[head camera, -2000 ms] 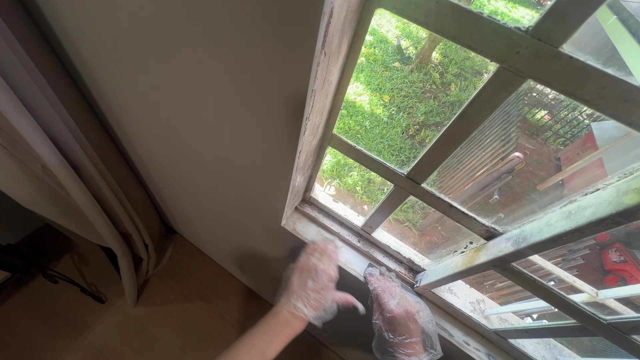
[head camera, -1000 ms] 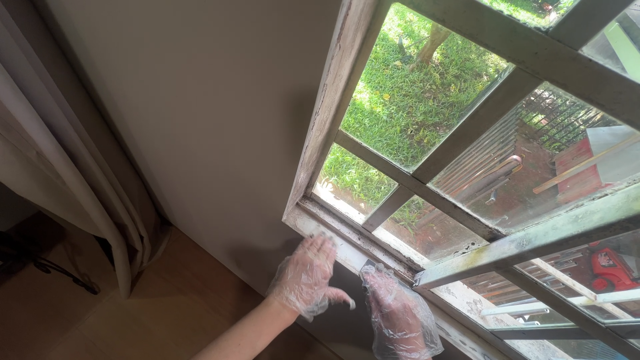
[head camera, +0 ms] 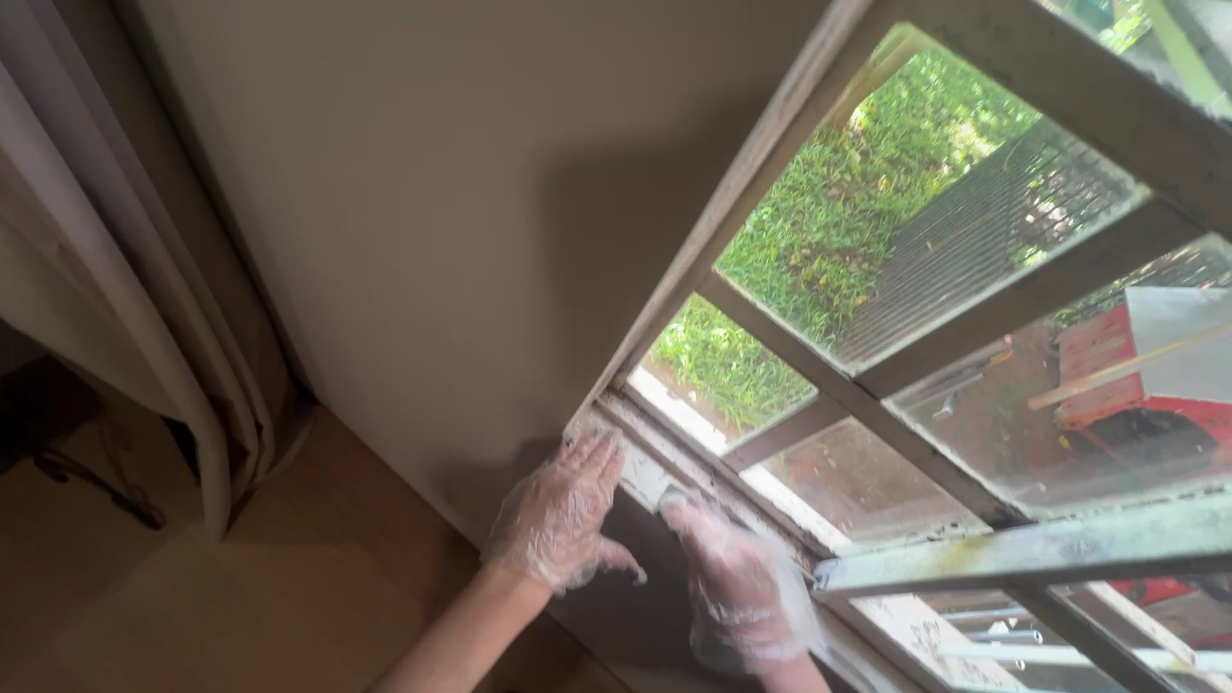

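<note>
Clear plastic gloves cover both hands at the lower part of a worn, pale-painted window frame (head camera: 727, 226). My left hand (head camera: 568, 515) lies with its fingers together on the sill edge (head camera: 643, 470) near the frame's lower corner, its thumb held apart; nothing shows in it. To its right, my right hand (head camera: 736, 577) has its fingertips bent onto the same edge. A small dark grey piece (head camera: 671, 496) shows at those fingertips; what it is cannot be told. The glove hides the rest of what this hand may hold.
A window sash with dark glazing bars (head camera: 847, 390) fills the right side, and a pale metal bar (head camera: 1030, 544) crosses low on it. Grass (head camera: 818, 212) and a red object (head camera: 1097, 366) show outside. A plain wall (head camera: 414, 192) and curtain (head camera: 106, 260) stand left, above a brown floor (head camera: 289, 577).
My left hand has moved up along the sill edge towards the frame's corner. My right hand has also shifted along it, nearer that corner. The view has shifted somewhat.
</note>
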